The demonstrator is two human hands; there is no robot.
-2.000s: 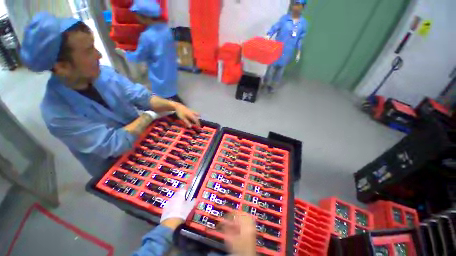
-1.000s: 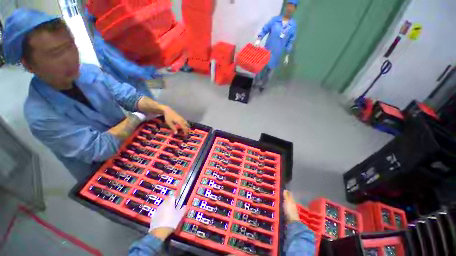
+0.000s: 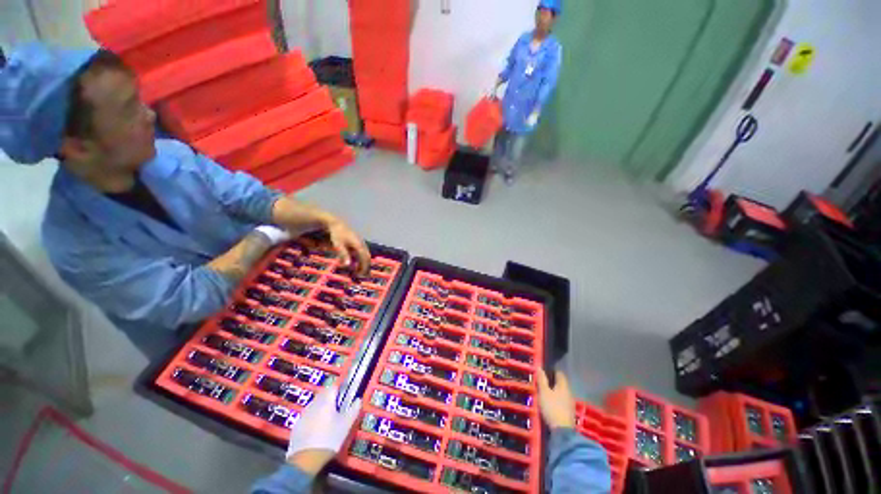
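Observation:
Two black crates stand side by side in front of me, each with a red tray filled with circuit boards in two columns. My left hand, in a white glove, lies at the near left edge of the right filled tray, by the gap between the crates; whether its fingers grip the rim is hard to tell. My right hand, bare, holds the right edge of that tray or its crate, fingers along the rim. The left filled tray has another person's hand resting at its far edge.
A person in blue leans at the left crate. A leaning stack of red trays stands behind. Another person stands by a black crate at the back. A pallet jack, black crates and red trays of boards are on the right.
My right hand has moved from over the right tray's near part to its right edge. The person behind has gone from view, leaving the leaning red stack. The far person's red tray is lower.

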